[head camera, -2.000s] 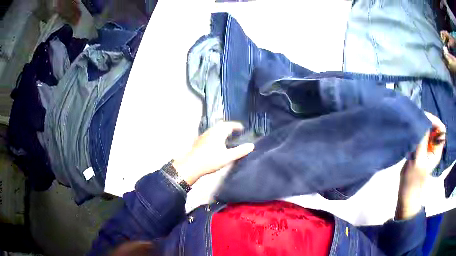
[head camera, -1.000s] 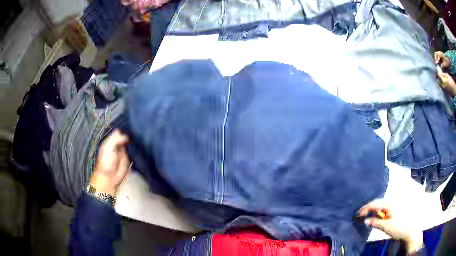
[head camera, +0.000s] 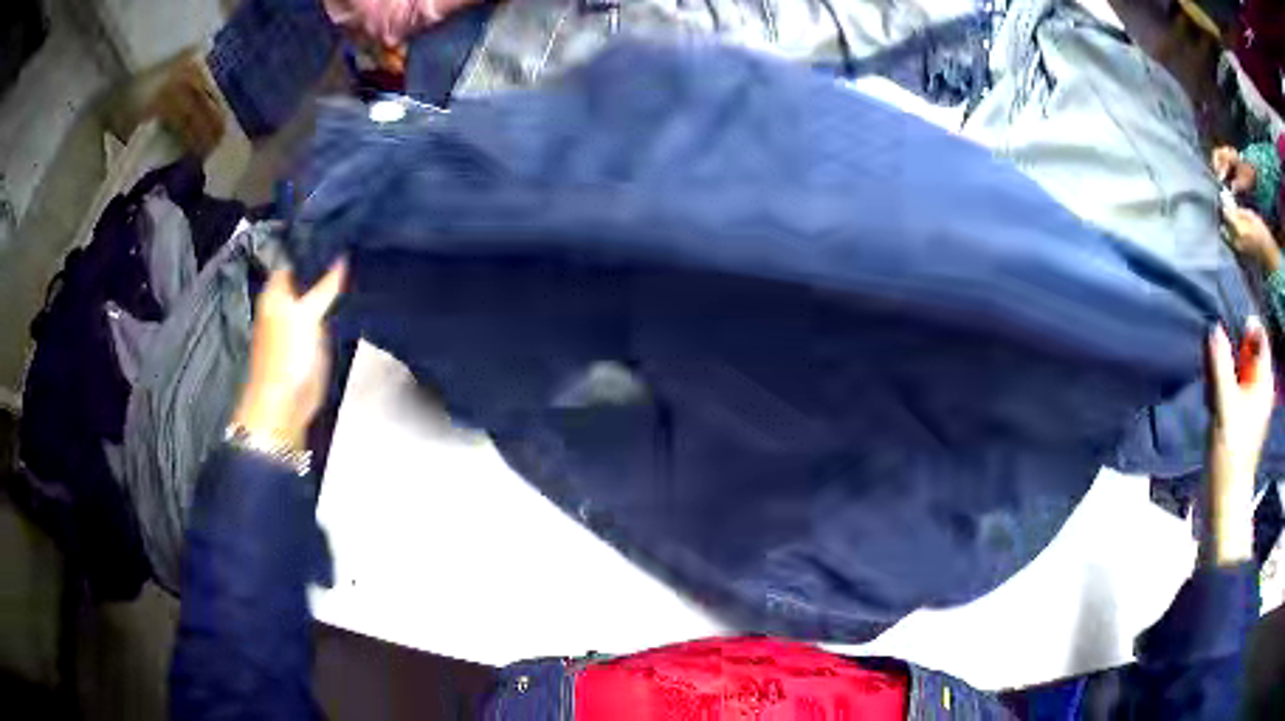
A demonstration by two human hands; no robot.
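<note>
A dark blue denim garment (head camera: 789,324) is spread wide between my two hands above the white table, blurred by motion. My left hand (head camera: 293,345) grips its left end, with a metal bracelet or watch on the wrist. My right hand (head camera: 1240,402) grips its right end. A small orange spot, the handle of the thread snips (head camera: 1249,355), shows at the fingers of my right hand; the blades cannot be made out.
Grey-blue and dark garments (head camera: 197,380) hang over the left edge of the white table (head camera: 465,549). Pale denim pieces (head camera: 1113,155) lie at the far side and right. Another person's hands (head camera: 1240,211) show at the right edge.
The garment was bunched at the right, then laid out flat with its centre seam up; now it is lifted and stretched sideways. Both hands have moved up and away from me since one second ago.
</note>
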